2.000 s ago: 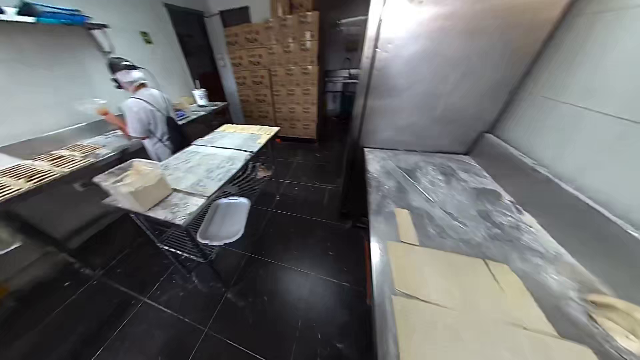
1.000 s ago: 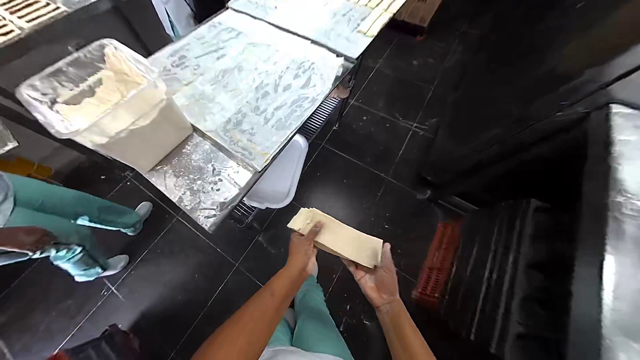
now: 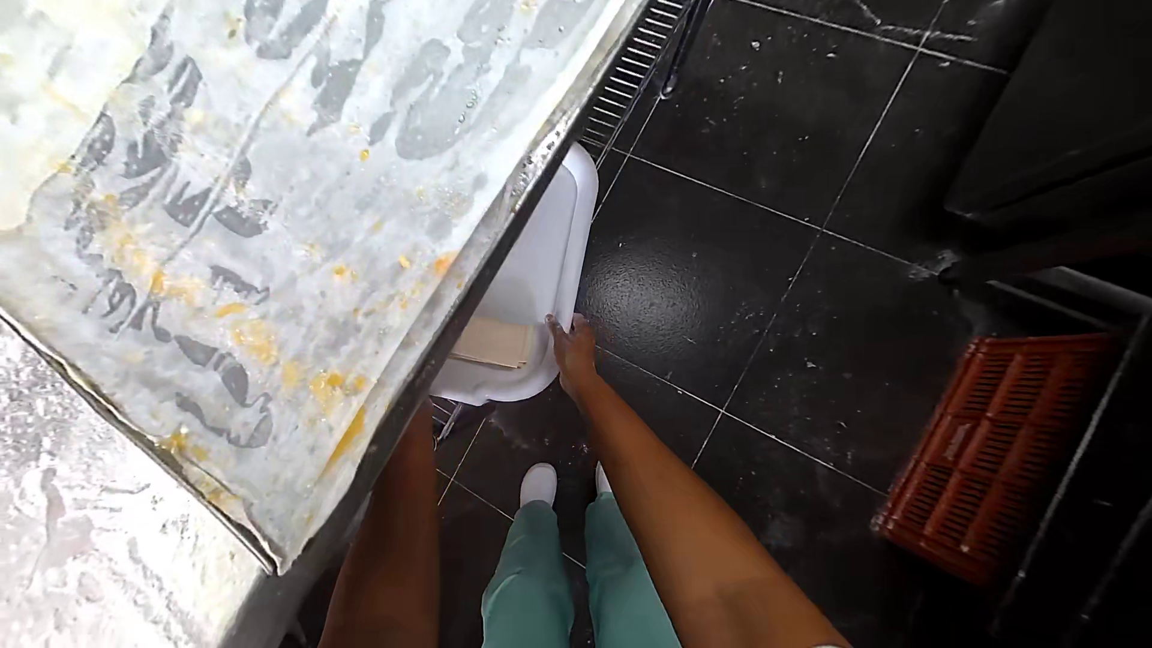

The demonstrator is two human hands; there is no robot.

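A white plastic tray (image 3: 540,252) juts out from under the worktable, partly hidden by the tabletop. Flat pale dough pieces (image 3: 495,343) lie in its near end. My right hand (image 3: 574,349) grips the tray's right rim, with the thumb over the edge and the other fingers outside it. The left forearm passes beneath the table's edge, and my left hand is hidden there.
Above the tray is the table, covered by a wet, yellow-spotted sheet (image 3: 297,180), with a floury metal surface (image 3: 99,504) at lower left. A red plastic crate (image 3: 999,450) stands on the black tiled floor (image 3: 702,288) at right, beside dark racks.
A second ago both hands held the pale dough strips over the floor. Now dough pieces lie in the tray, and my right hand is on its rim. The view has shifted toward the table.
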